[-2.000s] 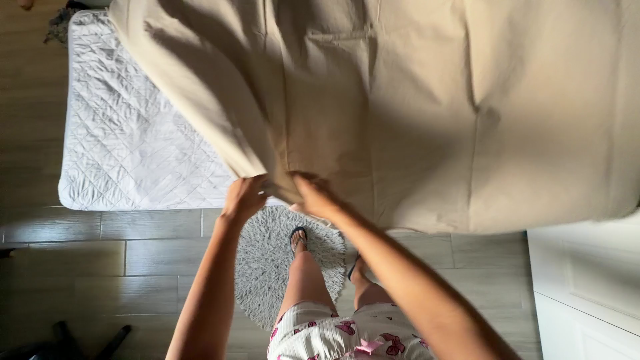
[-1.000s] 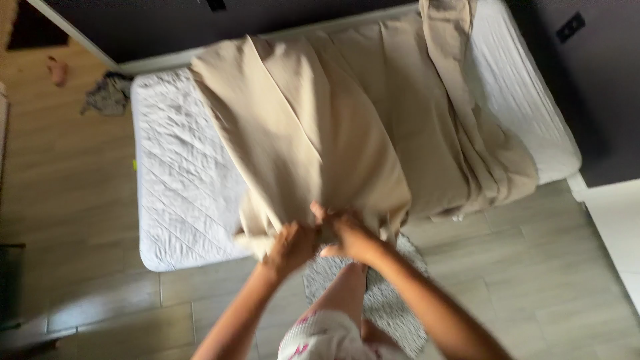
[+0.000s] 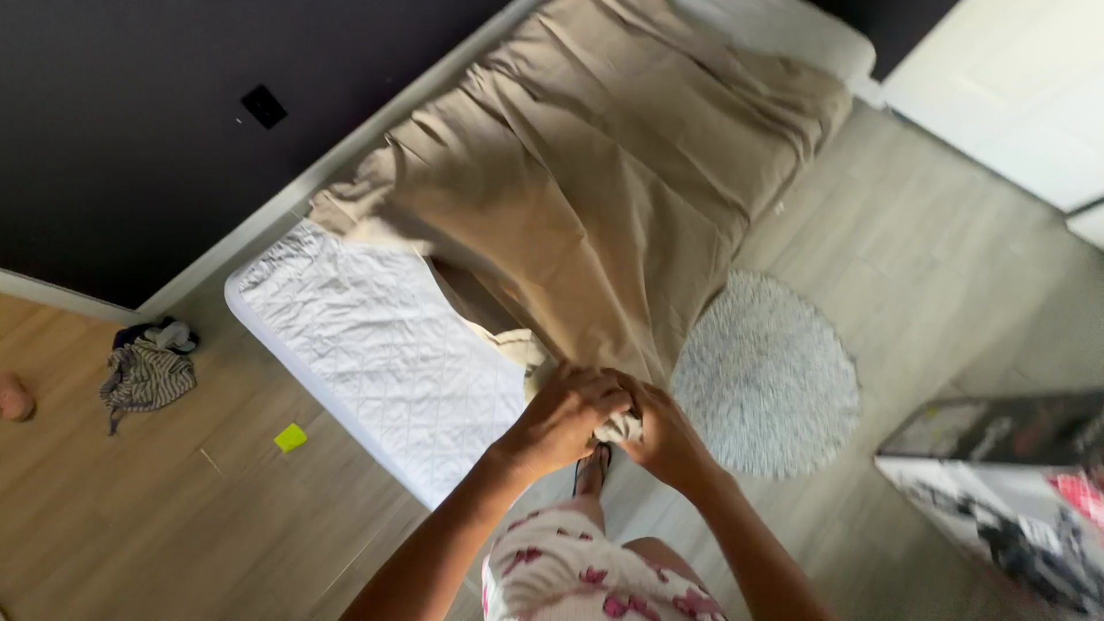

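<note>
A beige fitted sheet (image 3: pixel 569 224) with a gathered edge lies over much of the mattress, wrinkled and pulled into folds toward me. My left hand (image 3: pixel 569 418) and my right hand (image 3: pixel 660 427) are close together at the mattress's near side, both closed on a bunched edge of the sheet. A bit of cloth shows between them. The white quilted mattress (image 3: pixel 371 345) is uncovered at its left end, and a strip of its far right end also shows.
A round grey shaggy rug (image 3: pixel 768 379) lies right of my feet. Striped clothing (image 3: pixel 151 371) and a yellow-green piece (image 3: pixel 291 438) are on the floor at left. A printed box (image 3: pixel 1000 492) stands at lower right, a white cabinet (image 3: pixel 1009 103) at upper right, a dark wall (image 3: pixel 172 129) behind.
The sheet now reaches the mattress's far edge along the wall, with its near edge drawn together in both my hands. My view has turned strongly, bringing the box into sight.
</note>
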